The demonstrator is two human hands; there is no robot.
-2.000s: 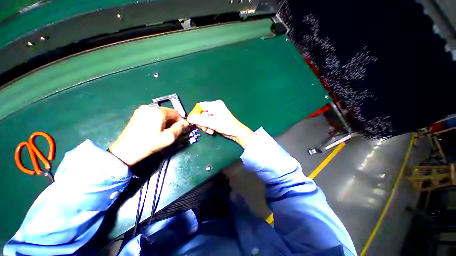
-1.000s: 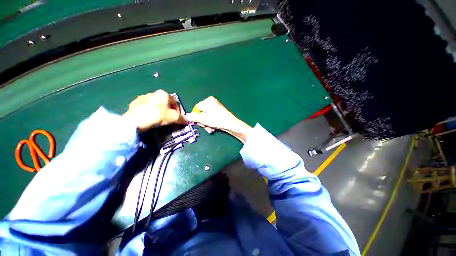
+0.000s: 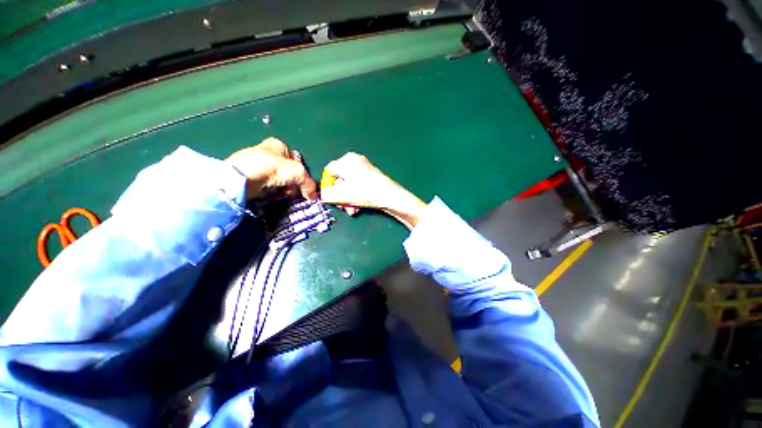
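Note:
The wire-arranging fixture (image 3: 307, 219) lies on the green bench, mostly under my hands. Its ribbed part shows, with pale wires across it. Black cables (image 3: 266, 280) run from it toward the bench edge. My left hand (image 3: 277, 170) is bent over the fixture's far part, fingertips at the wires; what they pinch is hidden. My right hand (image 3: 355, 184) is closed around a small yellow-orange-handled tool (image 3: 328, 179), just right of the fixture, its tip hidden. The fingertips of both hands are nearly touching.
Orange-handled scissors (image 3: 57, 240) lie at left, partly behind my left sleeve. A ribbed black cable bundle (image 3: 322, 326) is at the near bench edge. The conveyor (image 3: 209, 88) runs beyond the bench. Hanging cable stock (image 3: 635, 109) is at right over a red and metal frame.
My left hand has moved up and away from the near cables, uncovering the ribbed part and wires. My left sleeve now covers part of the scissors. My right hand stays near the same spot.

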